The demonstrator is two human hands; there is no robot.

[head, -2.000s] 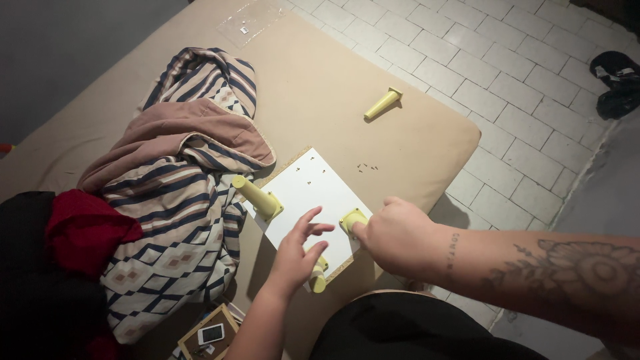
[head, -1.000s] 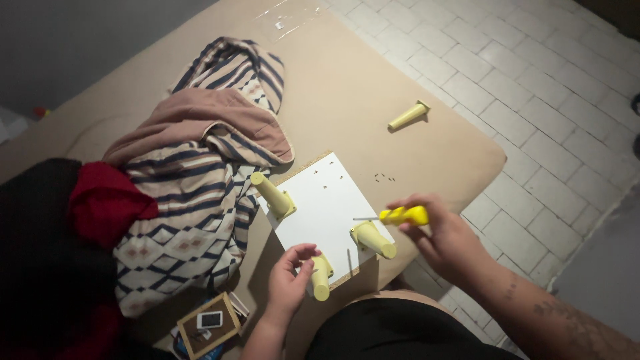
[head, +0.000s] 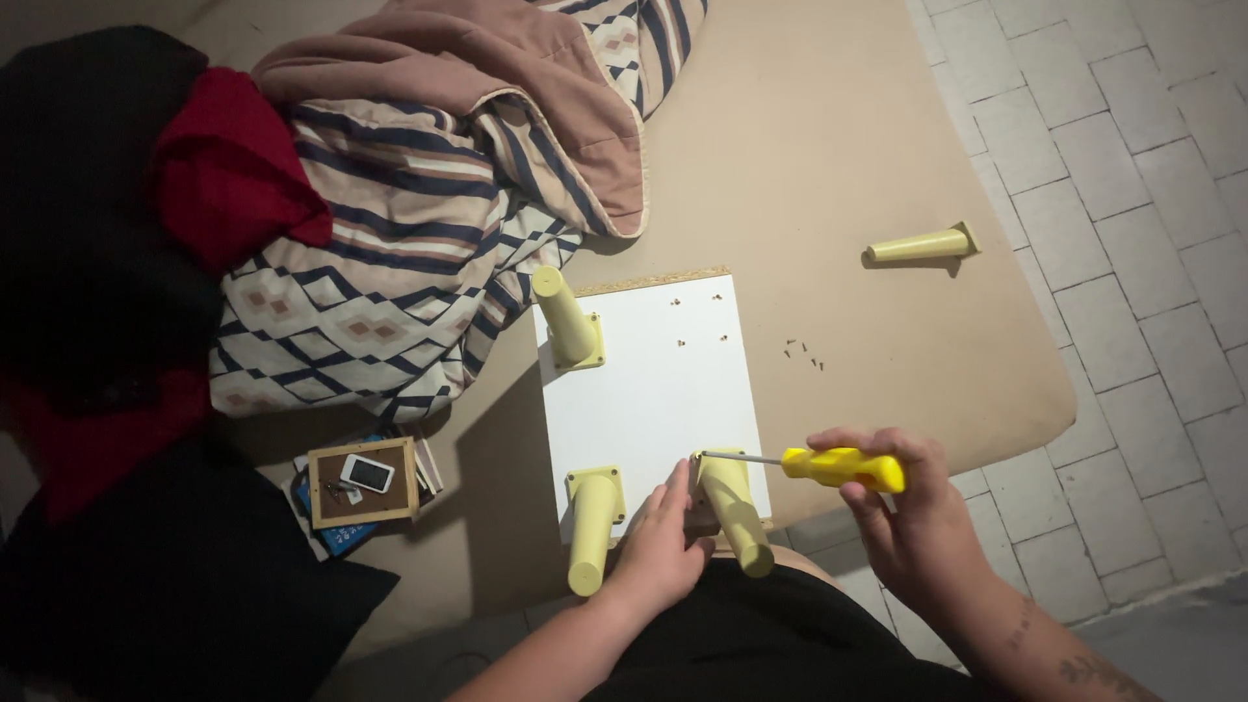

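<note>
A white particleboard panel [head: 643,390] lies on the beige mattress with three pale yellow tapered legs standing on it: one at the upper left [head: 570,322], one at the lower left [head: 594,531], one at the lower right [head: 736,512]. My right hand [head: 902,517] holds a screwdriver [head: 843,469] with a yellow handle; its tip is at the upper left corner of the lower right leg's mounting plate. My left hand [head: 663,551] rests between the two lower legs, fingertips beside that plate. Whether it grips anything cannot be told. Screw holes [head: 699,321] show at the panel's upper right corner.
A loose yellow leg [head: 916,245] and several small screws [head: 804,353] lie on the mattress [head: 809,146]. At left are a patterned blanket [head: 390,253], red cloth [head: 234,166], dark fabric and a wooden frame [head: 322,487] holding a small white device [head: 368,474]. Tiled floor [head: 1121,341] lies right.
The screwdriver, upright-free of the leg's plate a second ago, now has its tip at the plate. My left hand has moved from the lower left leg toward the lower right one. The view has shifted.
</note>
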